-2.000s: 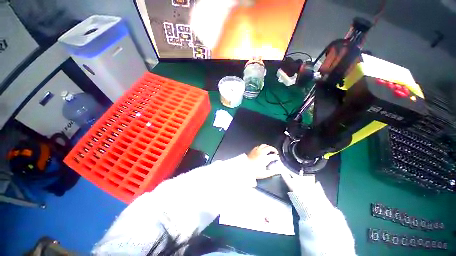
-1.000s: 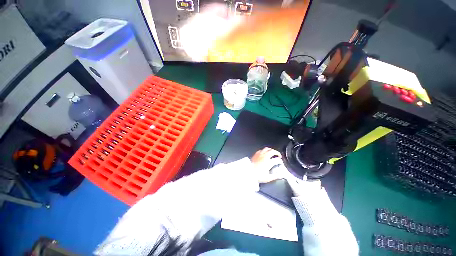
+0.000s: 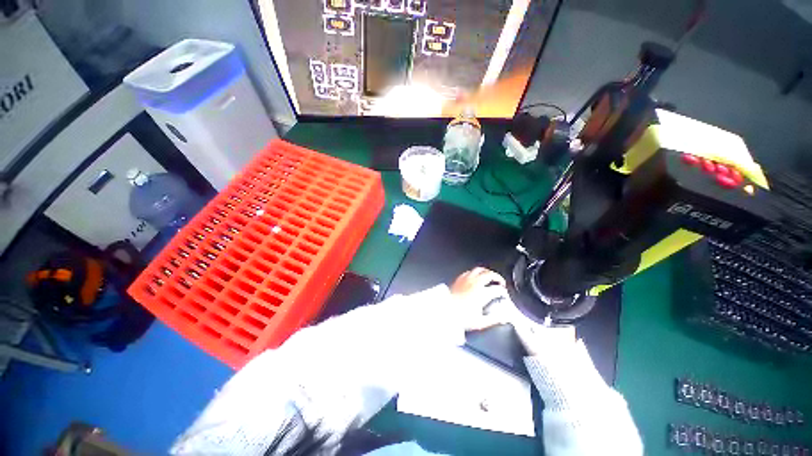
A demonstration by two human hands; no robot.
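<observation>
My left hand (image 3: 481, 296) and my right hand (image 3: 536, 337) meet under the left side of the black ring light (image 3: 554, 301) of the microscope (image 3: 614, 209). Both are blurred and overexposed. My left fingers look curled. Any piece between the fingers is too small and bright to make out. The monitor (image 3: 396, 58) shows a magnified brown board with pads, a dark rectangle, a white glare and an orange blur at the bottom right. The black base plate (image 3: 445, 240) and a white paper sheet (image 3: 463, 392) with a small brown speck lie below my hands.
An orange-red slotted tray (image 3: 267, 240) stands at the left, part filled with dark pieces. A tub (image 3: 421, 174), a bottle (image 3: 463, 147) and a tissue (image 3: 405, 223) are behind the plate. A phone (image 3: 349, 296) lies beside the tray. Module rows (image 3: 739, 405) and stacked trays (image 3: 757, 289) are right.
On the monitor, the orange blur and glare have shrunk towards the bottom and more of the board shows. My hands stay together by the ring light. The whole view has shifted slightly.
</observation>
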